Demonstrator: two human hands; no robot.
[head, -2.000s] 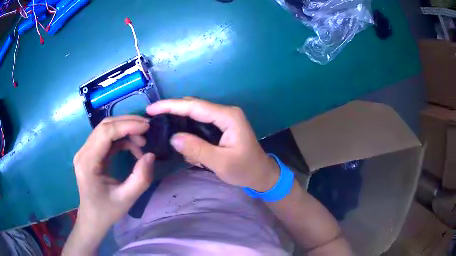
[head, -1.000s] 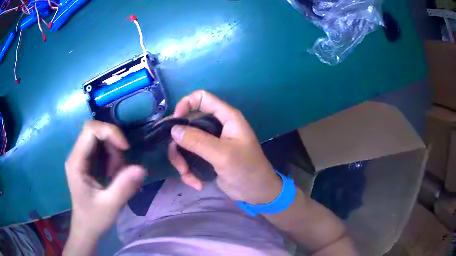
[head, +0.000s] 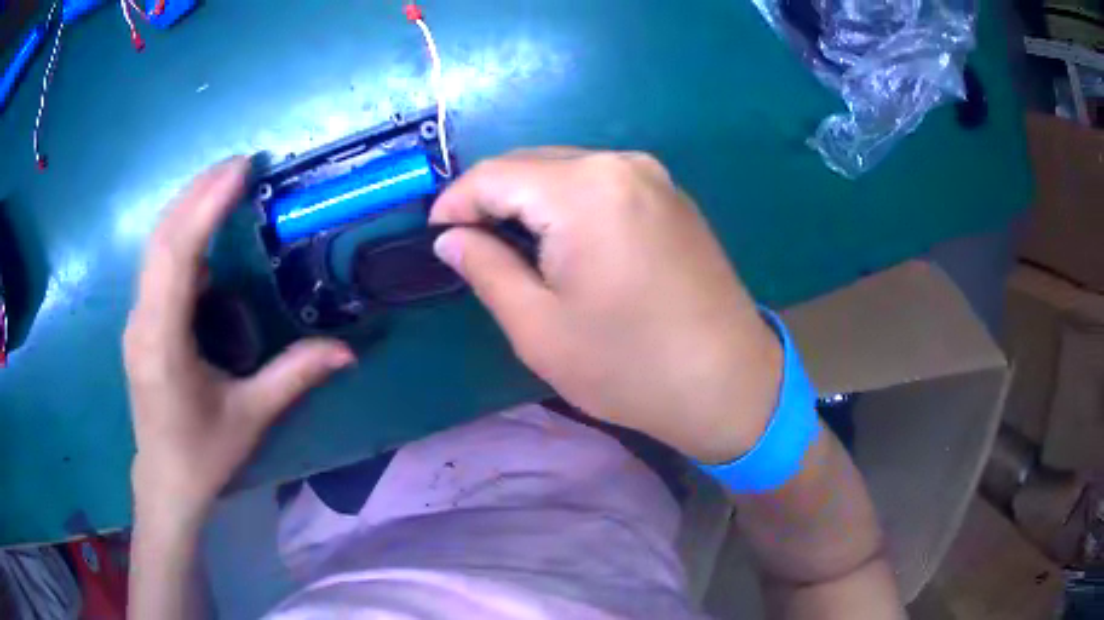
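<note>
A black plastic housing (head: 291, 294) lies on the green table with a bright blue cell (head: 354, 196) seated along its far side. A red and white lead (head: 436, 85) runs from the cell's right end to a red plug beyond the housing. My right hand (head: 605, 273) pinches a black oval part (head: 406, 269) over the housing's oval opening, tilted; more dark material shows under its fingers. My left hand (head: 200, 351) is at the housing's left side, thumb and fingers spread. A dark shape shows by its palm; I cannot tell whether it is a part or shadow.
A crumpled clear bag (head: 890, 85) and a small black piece (head: 971, 99) lie at the far right of the table (head: 678, 73). Blue cells (head: 73, 24) with wires are at the far left. An open carton (head: 896, 327) stands at the near right.
My right hand has moved forward from near my body to the housing with the black oval part. My left hand has moved up to the housing's left side. The housing appears farther right.
</note>
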